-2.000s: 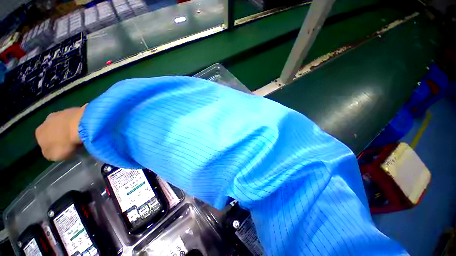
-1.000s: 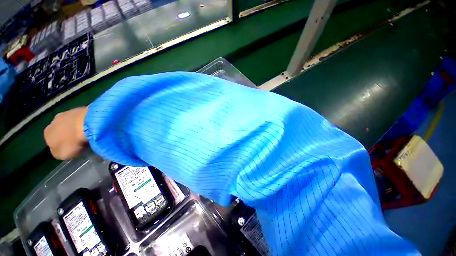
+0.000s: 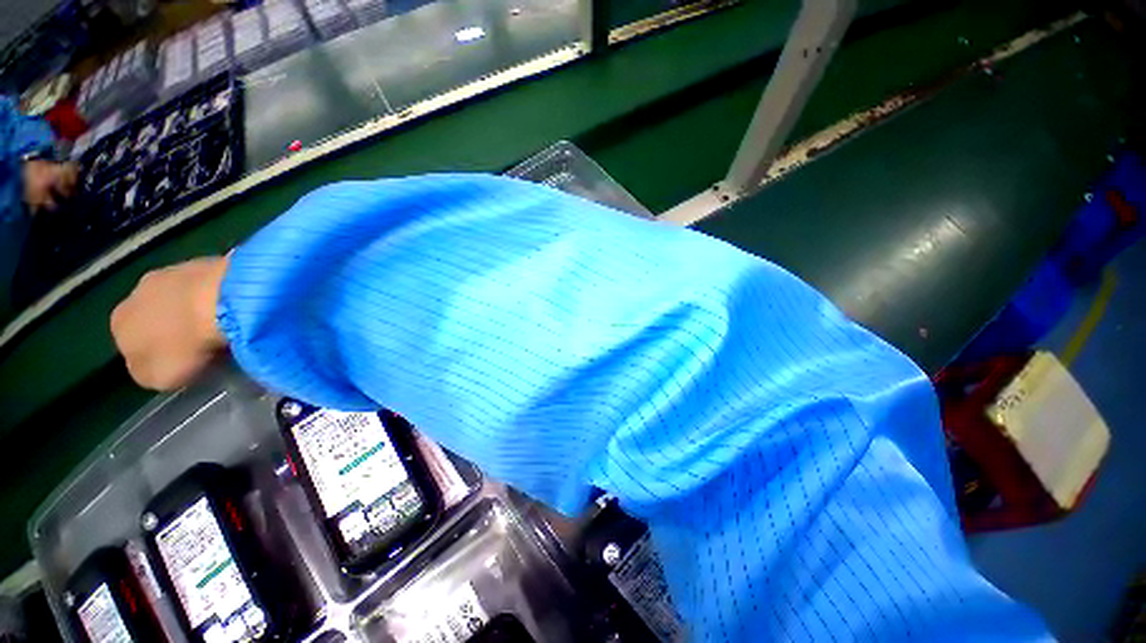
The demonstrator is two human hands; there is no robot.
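My right hand (image 3: 170,324) is at the far left, beyond the upper edge of a clear phone tray (image 3: 120,452). Its back faces me and its fingers are hidden, so I cannot tell whether it holds anything. My blue striped sleeve crosses the middle of the view and covers part of the tray. Black phone bodies with white labels lie in the tray pockets: one close below the sleeve (image 3: 358,484), one further left (image 3: 207,565) and one at the lower left (image 3: 101,609). Another labelled phone (image 3: 641,584) is partly under the sleeve. My left hand is not in view.
A green belt (image 3: 905,226) with pale metal edges runs behind the tray. A pale post (image 3: 785,94) stands at it. A black tray (image 3: 163,157) is at the upper left, with another person's hand (image 3: 50,182) beside it. A red bin with a cream item (image 3: 1056,427) is at the right.
Another person's hand and blue sleeve have come into view at the upper left. The view has shifted slightly. My right arm keeps nearly the same pose over the tray.
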